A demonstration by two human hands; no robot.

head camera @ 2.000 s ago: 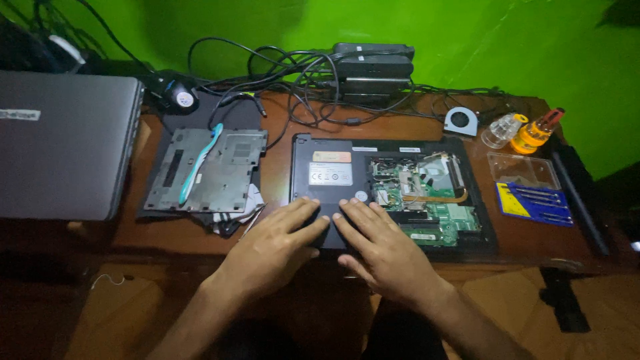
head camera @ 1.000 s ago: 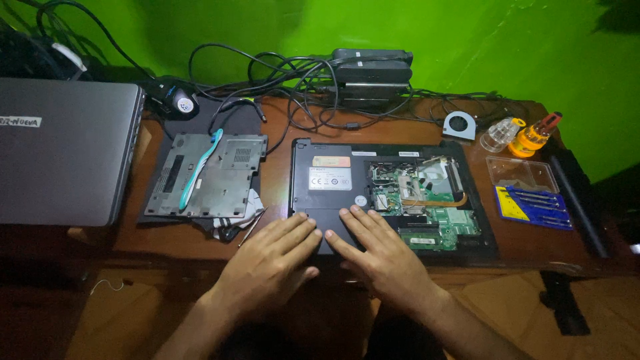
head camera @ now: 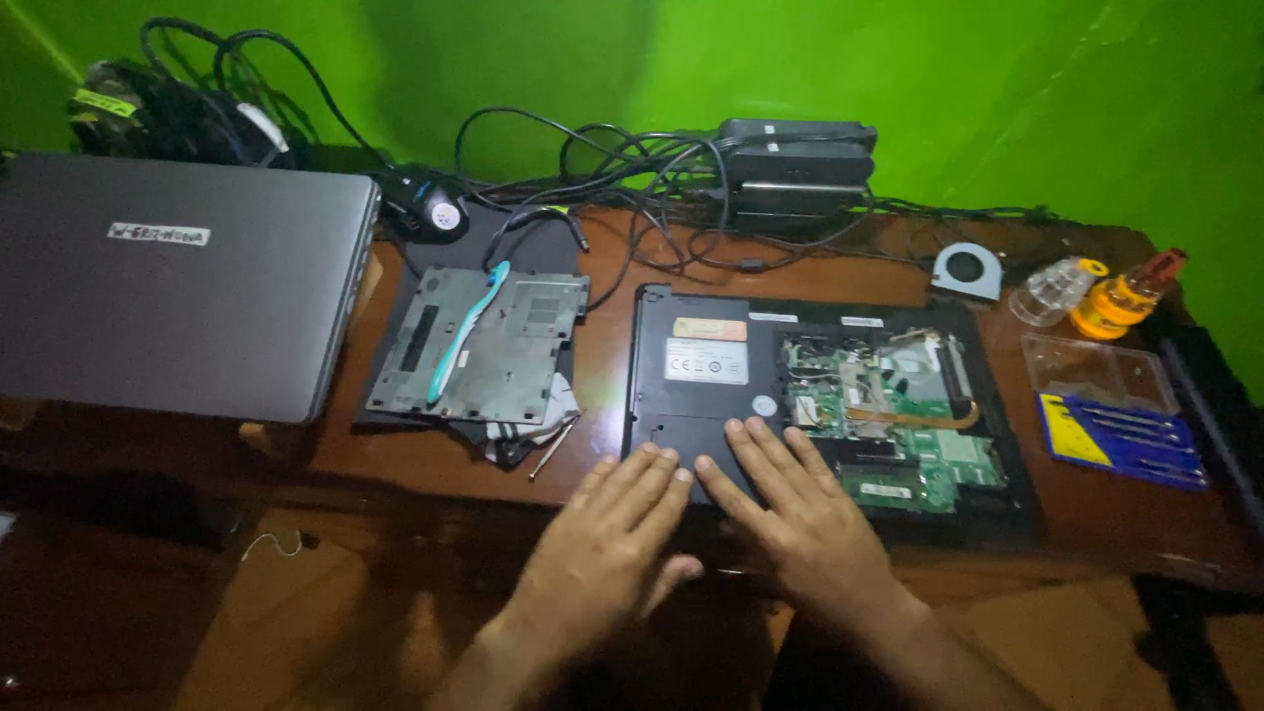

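An upside-down laptop base lies on the wooden table, its green circuit board and copper heat pipe exposed on the right. My left hand rests its fingertips on the base's lower left corner, holding nothing. Beside it, my right hand lies palm down with spread fingers on the black casing, left of the board. To the left, a black plastic bottom cover carries a teal toothbrush. A thin screwdriver lies between cover and base, near a grey and white cloth.
A closed grey laptop occupies the left side. Cables and black boxes stand along the green wall. At right are a small cooling fan, a clear bottle, a yellow bottle and a blue and yellow screwdriver set.
Both hands stay on the laptop base, with only slight shifts of the fingers. The parts and tools around them have not plainly moved.
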